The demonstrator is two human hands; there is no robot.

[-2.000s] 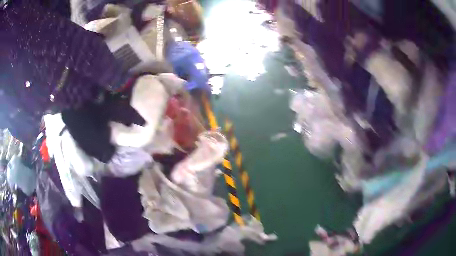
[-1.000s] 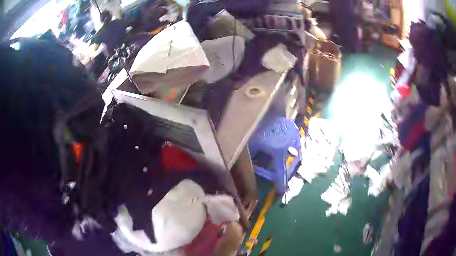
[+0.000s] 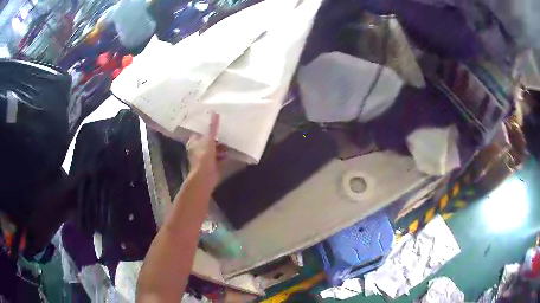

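Observation:
A large white paper sheet [image 3: 246, 74] with folds and small dark marks spreads across the upper middle, its near edge raised over the desk. My left hand [image 3: 204, 145] reaches up on a bare forearm from the bottom left. It holds the near edge of the paper, with one digit lying on top; the other fingers are partly hidden. My right hand is not in view.
A beige desk [image 3: 308, 207] with a pale ring [image 3: 357, 185] lies below the paper. A blue stool [image 3: 358, 245] and crumpled white paper [image 3: 414, 260] are on the green floor. Dark fabric and pale pieces lie behind. A large dark shape [image 3: 32, 142] fills the left.
The view has swung from the floor aisle to the desk and come closer. My left hand has come into view on the paper, which now appears larger and more spread.

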